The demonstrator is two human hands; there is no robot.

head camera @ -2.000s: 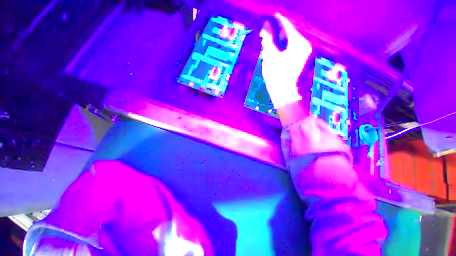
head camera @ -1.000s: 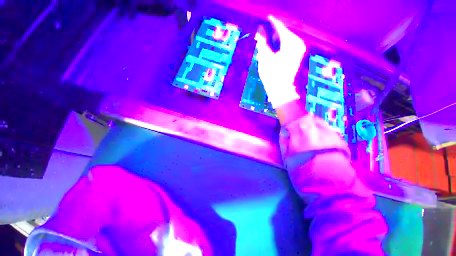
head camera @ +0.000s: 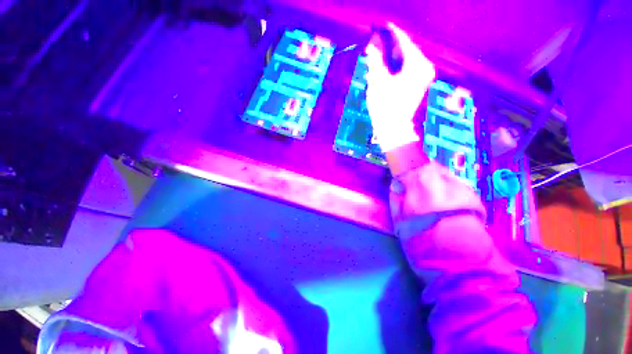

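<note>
Three glowing cyan circuit boards lie in a row under violet light: a left board (head camera: 290, 84), a middle board (head camera: 355, 128) and a right board (head camera: 450, 128). My right hand (head camera: 400, 93), in a glove glowing white, is closed over the middle board and covers part of it. A thin pale tool shaft (head camera: 346, 48) projects left from the fist, its tip near the left board's upper right edge. The fingertips are washed out by glare. My left hand is not in view; a magenta sleeve or garment (head camera: 173, 290) fills the lower left.
A metal edge (head camera: 277, 181) separates the lit bed from the green-teal mat (head camera: 343, 304). A teal pot (head camera: 506, 183) stands at the bed's right end, with a pale container (head camera: 504, 140) behind it. A pale line (head camera: 589, 166) hangs at the right before an orange-red area.
The right hand and tool shaft have shifted slightly right since one second ago, uncovering a little more of the middle board. The boards lie as before.
</note>
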